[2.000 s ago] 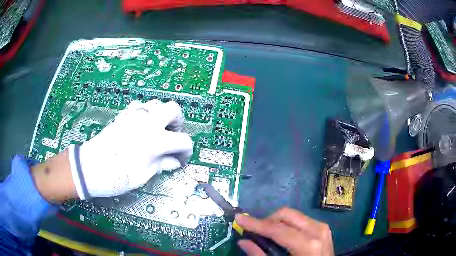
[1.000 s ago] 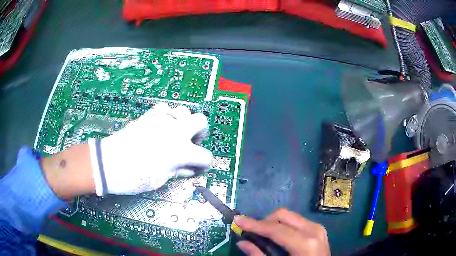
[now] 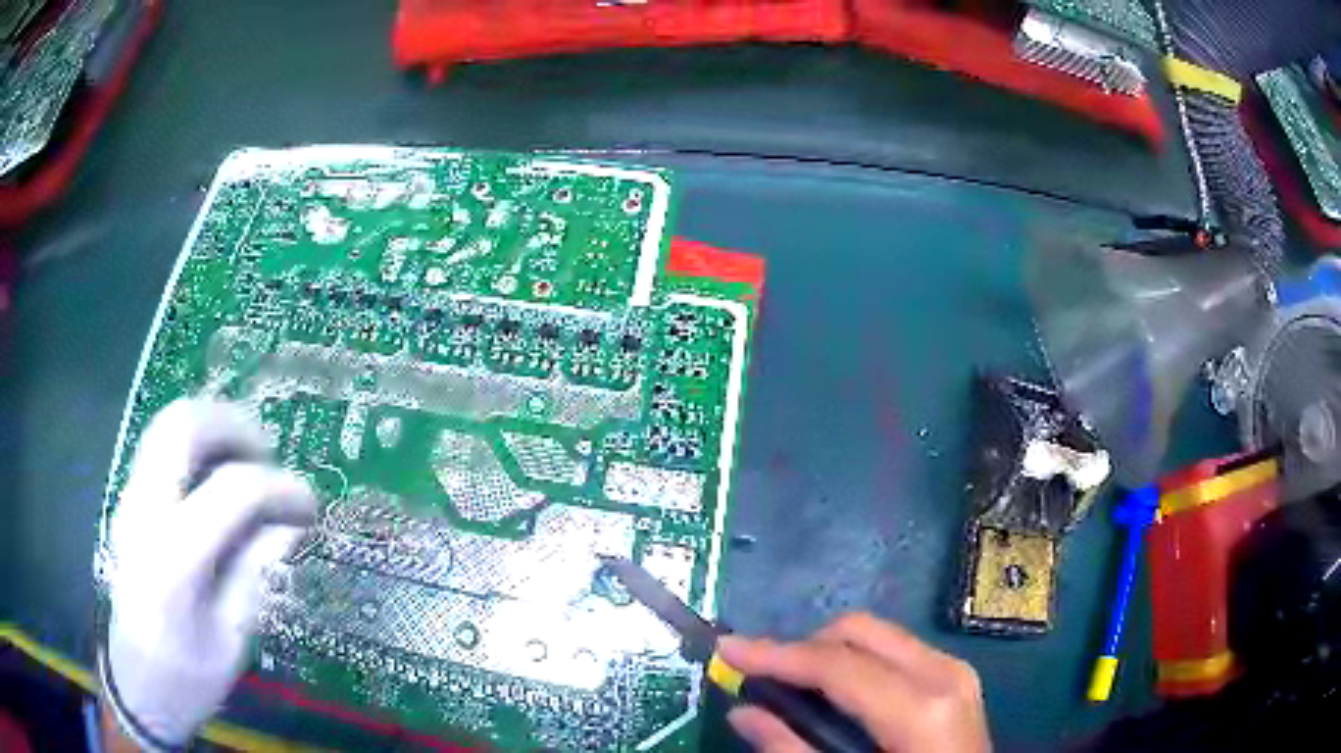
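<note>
A large green circuit board [image 3: 338, 427] with a white border lies solder side up in front of me. My right hand [image 3: 868, 684], bare, holds the soldering iron [image 3: 680, 615] by its black handle with yellow bands. The iron's tip is at a shiny silvery area near the board's lower right. My left hand [image 3: 206, 559], in a white knit glove, is over the board's left edge with its fingers curled. A thin curved strand [image 3: 335, 493] shows beside its fingertips. The board's lower left part is hidden by the glove.
The iron stand with a brass-yellow tray [image 3: 1010, 574] is right of the board. Beyond it are a blue tool with yellow end [image 3: 1121, 596], a red box [image 3: 1194, 589], a grey disc [image 3: 1309, 397] and a translucent hood [image 3: 1125, 331]. Red pads [image 3: 633, 27] lie behind.
My left hand has moved from the middle of the board to its left edge, uncovering the middle. The iron's tip stays at nearly the same area of the board.
</note>
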